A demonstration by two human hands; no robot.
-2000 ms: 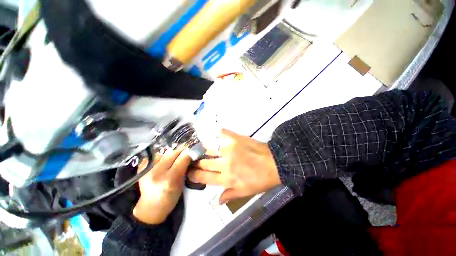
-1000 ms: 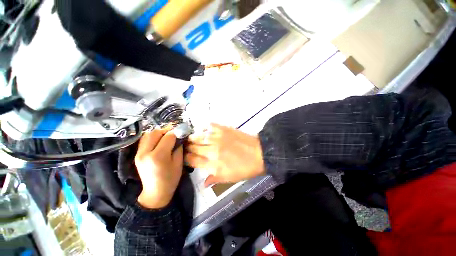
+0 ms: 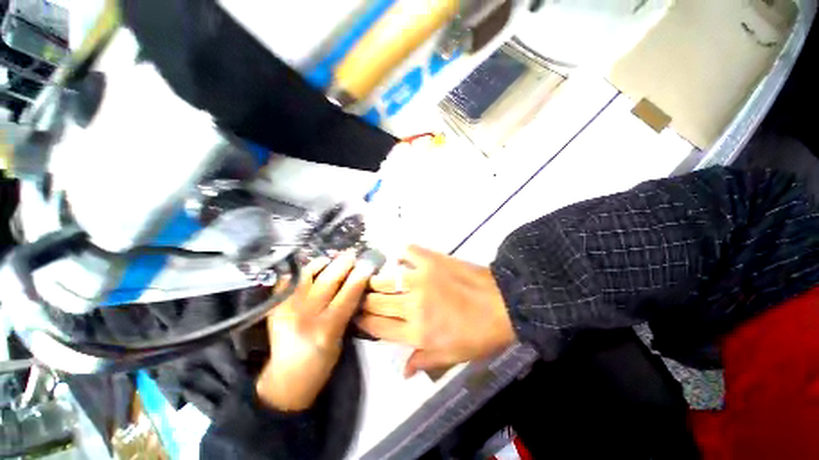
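Note:
The white sewing machine head (image 3: 135, 162) with a blue stripe fills the upper left, blurred. Its metal presser foot area (image 3: 339, 232) sits just above my fingertips. The dark garment (image 3: 189, 332) lies bunched behind and left of my hands, with a small dark part under my fingers. My left hand (image 3: 310, 332) lies palm down on the garment, fingers close together by the foot. My right hand (image 3: 440, 310) lies flat at the garment's right edge, fingertips touching or nearly touching my left hand. The needle point is too blurred to make out.
A black strap (image 3: 260, 99) hangs across the machine head beside a yellow-tan rod (image 3: 395, 49). A plastic-wrapped packet (image 3: 498, 85) and a tan cardboard piece (image 3: 705, 72) lie on the right of the white table (image 3: 539, 180). A measuring strip (image 3: 476, 386) runs along its front edge.
The view has shifted and blurred, so the machine and hands sit a little lower and further right than one second ago. The hands keep nearly the same pose by the foot.

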